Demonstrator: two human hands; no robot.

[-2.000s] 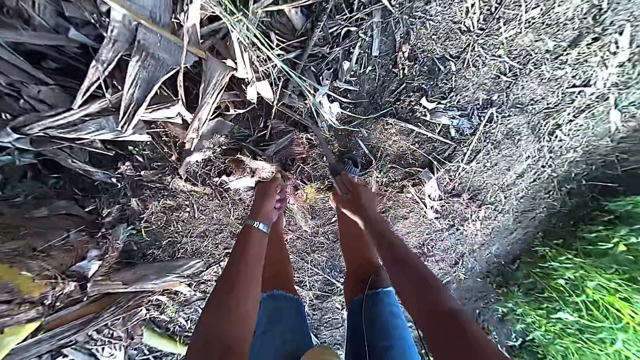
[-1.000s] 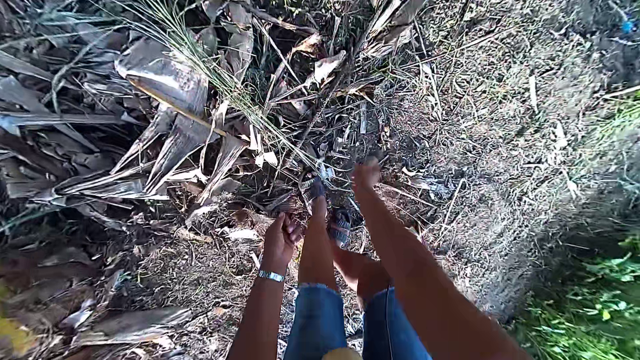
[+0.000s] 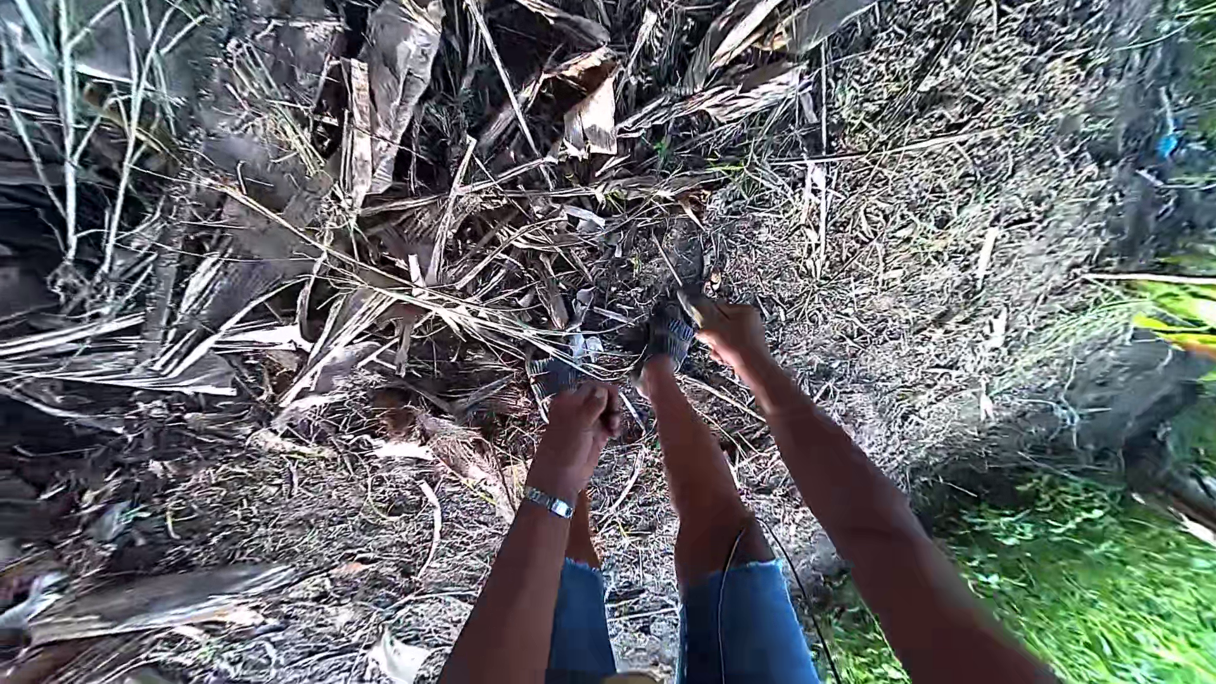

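Observation:
My right hand (image 3: 736, 332) is closed around the handle of a bladed hand tool (image 3: 692, 302). Its thin, dark blade points up and left over the ground, just past my right sandal (image 3: 671, 332); its exact outline is blurred. My left hand (image 3: 581, 423), with a metal-banded watch or bracelet (image 3: 548, 502) at the wrist, has curled fingers and nothing plainly visible in them. It hangs beside my left sandal (image 3: 554, 375), which it partly covers. Long dry stalks (image 3: 456, 309) run from the left towards the feet and end a little above this hand.
Dry, broad leaves and sheaths (image 3: 394, 95) lie heaped ahead and to the left. Pale, bare-branched stems (image 3: 66, 142) rise at the upper left. Trodden soil with plant litter (image 3: 912, 285) stretches to the right, bordered by green grass (image 3: 1073, 579) at the lower right.
The view has shifted over the litter, and the feet stand in a different stance than one second ago. The left hand now hangs nearer the feet; the tool's blade is visible again in the right hand.

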